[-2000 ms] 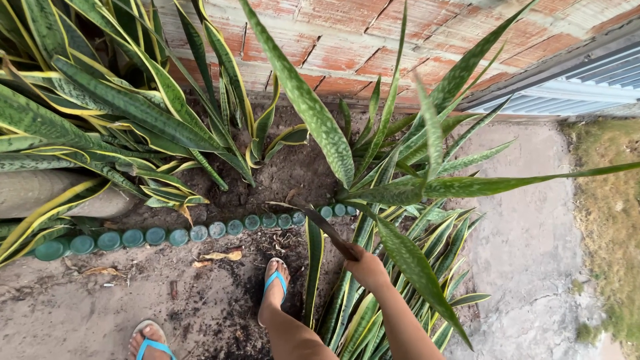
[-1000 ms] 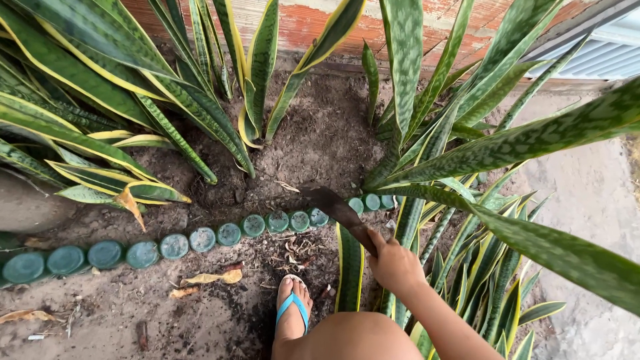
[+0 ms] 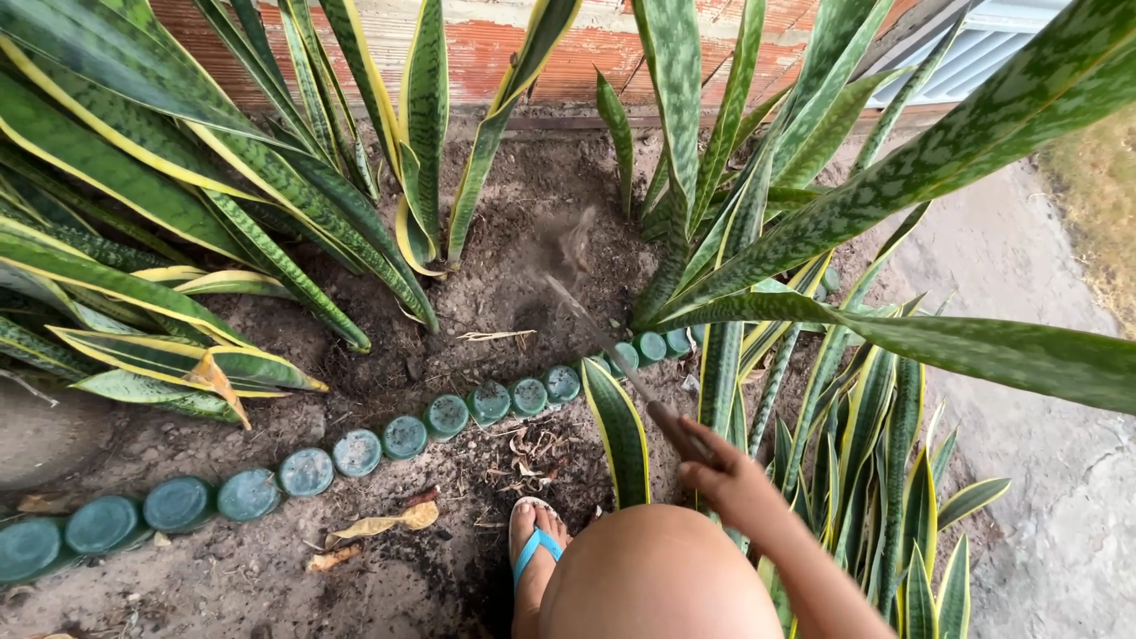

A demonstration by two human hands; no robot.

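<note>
My right hand point(image 3: 732, 479), at lower right of centre, grips the wooden handle of a long-bladed knife point(image 3: 596, 333), probably a machete. The blade reaches up and left over the bottle edging, its tip at the dark soil point(image 3: 497, 293), where something blurred, perhaps loose earth, shows. Mottled snake plant leaves point(image 3: 670, 124) rise right of the blade. Yellow-edged snake plant leaves point(image 3: 424, 115) stand to its left, and one such leaf point(image 3: 621, 439) is close beside the handle. My left hand is out of view.
A curved row of upturned green bottles point(image 3: 357, 453) borders the bed. A brick wall point(image 3: 568, 58) runs behind it. My sandalled foot point(image 3: 535, 541) and bent knee are below. Dry leaves point(image 3: 386, 525) lie on the ground at left. More snake plants point(image 3: 874, 426) and pale paving point(image 3: 1029, 461) lie at right.
The view has come nearer the bed. The knife blade, over the bottle row one second ago, now reaches farther into the soil. The blurred patch at its tip is new.
</note>
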